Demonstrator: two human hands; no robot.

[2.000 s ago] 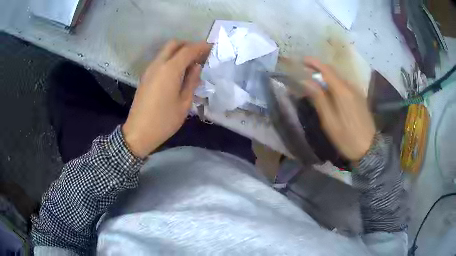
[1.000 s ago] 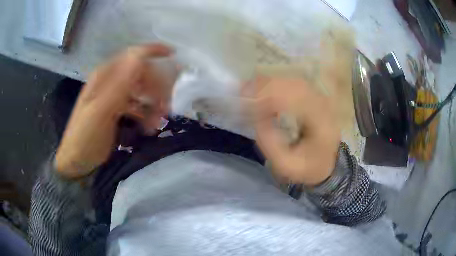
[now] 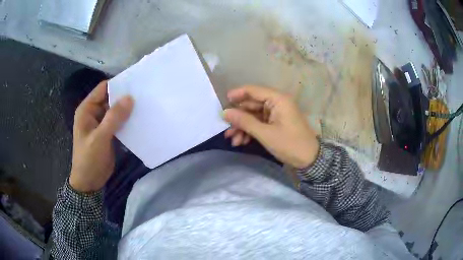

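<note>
A white pocket piece [image 3: 165, 101] with crisp straight edges is held up above the table's front edge and my lap. My left hand [image 3: 99, 132] grips its left corner, thumb on top and fingers beneath. My right hand [image 3: 269, 122] is at its right corner, thumb and fingers pinching the edge. Whether the template is inside the piece cannot be seen. The iron [image 3: 398, 109] stands on the dark rest [image 3: 398, 158] at the right, touched by no hand.
A layered white pile [image 3: 68, 15] lies at the far left, a white stack [image 3: 363, 10] at the far right. A yellow-orange holder [image 3: 435, 134], metal tool tips [image 3: 431, 81] and a green-black cord [image 3: 449, 119] are right of the iron. A small white scrap [image 3: 211, 62] lies behind the piece.
The iron has moved from my right hand onto the rest at the right. The white piece has been lifted off the table and turned, and now shows a flat, plain face between both hands.
</note>
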